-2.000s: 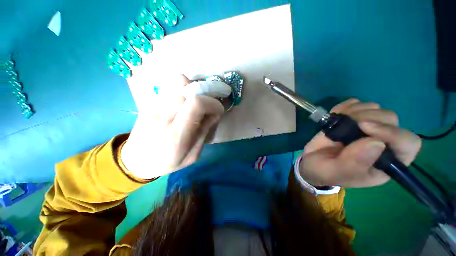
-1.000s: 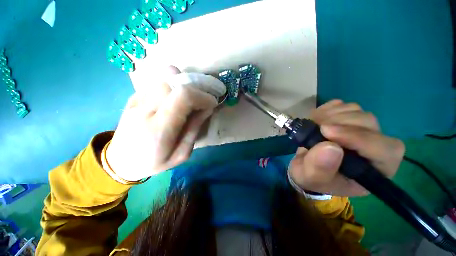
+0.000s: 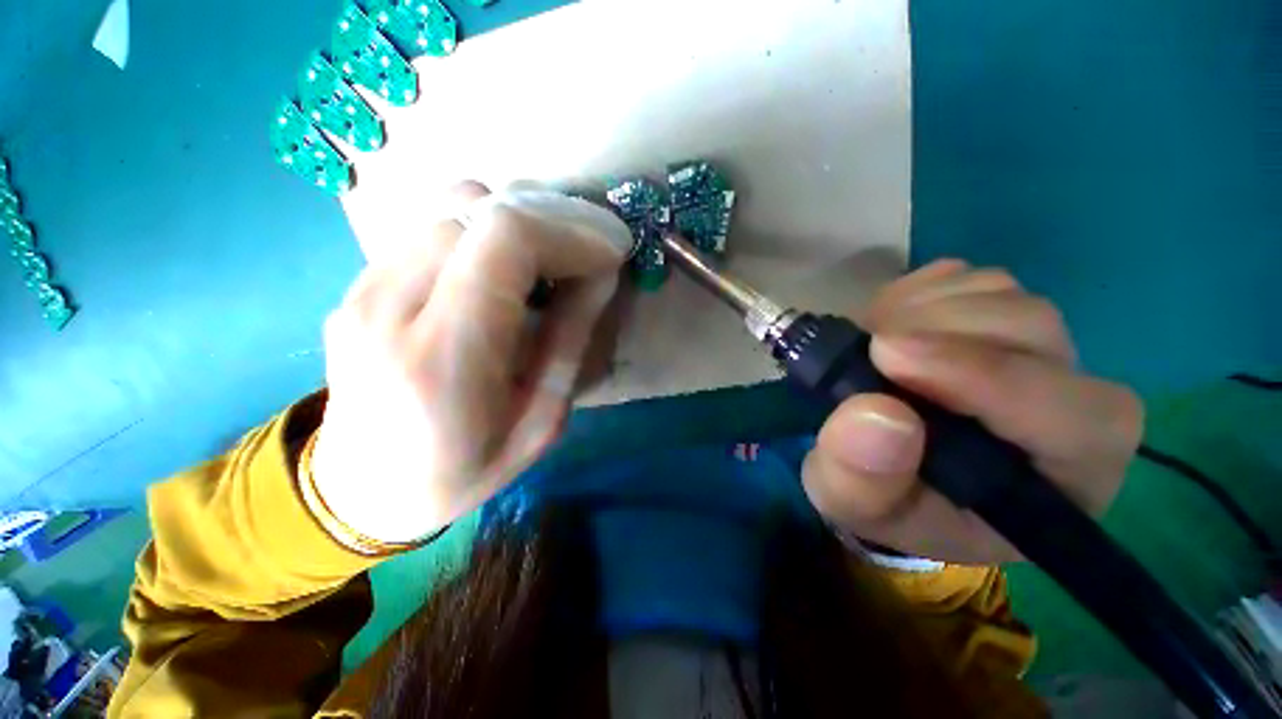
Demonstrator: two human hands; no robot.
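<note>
A PCB strip [image 3: 699,208] lies component side up on the beige pad [image 3: 823,155]; two small boards of it show, the rest is under my left hand. My left hand [image 3: 471,323], with white covering on a finger, holds the strip's left part; its fingertips are at the left visible board. Whether it also holds solder wire I cannot tell. My right hand [image 3: 970,407] grips the black handle of the soldering iron [image 3: 724,288] like a pen. The iron's tip is at the gap between the two visible boards.
A green PCB strip [image 3: 338,106] lies across the pad's upper left edge. A narrower strip [image 3: 28,253] lies on the blue-green mat [image 3: 1083,155] at far left. A pale scrap [image 3: 113,34] is at the upper left. The black cord [image 3: 1209,492] runs at the right.
The iron's tip has moved left from the bare pad to the boards. A second board now shows clearly beside my left fingers. The pad and waiting strips have shifted slightly in view.
</note>
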